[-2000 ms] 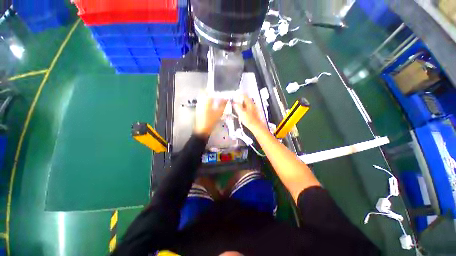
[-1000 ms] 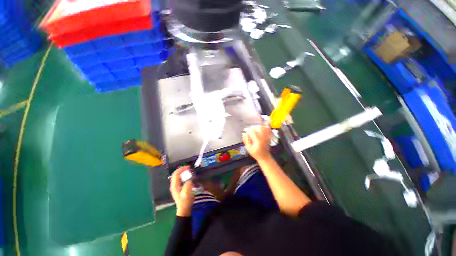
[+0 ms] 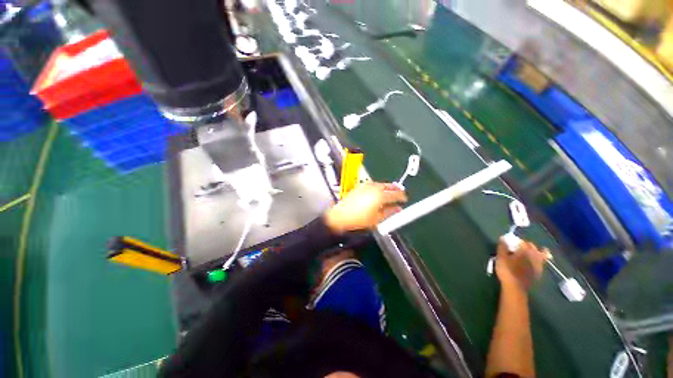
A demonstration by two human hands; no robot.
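My left hand (image 3: 365, 207) reaches across to the belt's near edge by the white divider bar. Its fingers are on a corded unit (image 3: 412, 165), whose cable and small white box extend beyond them; its block is hidden. My right hand (image 3: 520, 266) is over the belt, its fingers around the white block of another corded unit (image 3: 519, 214). On the press, a white unit sits in the fixture (image 3: 251, 181) under the silver horn (image 3: 225, 144), its cable (image 3: 240, 244) trailing to the front edge.
The divider bar (image 3: 446, 198) lies across the green belt (image 3: 443, 258). More corded units lie on the belt, a loose one (image 3: 352, 120) and a cluster (image 3: 322, 55) further back. Yellow-black posts (image 3: 350, 171) flank the base plate (image 3: 203, 221). Blue and red crates (image 3: 88, 77) stand left.
The view has swung right. My left hand has moved from the press's front left to the belt with a white unit. My right hand has left the plate's right edge for the belt's units.
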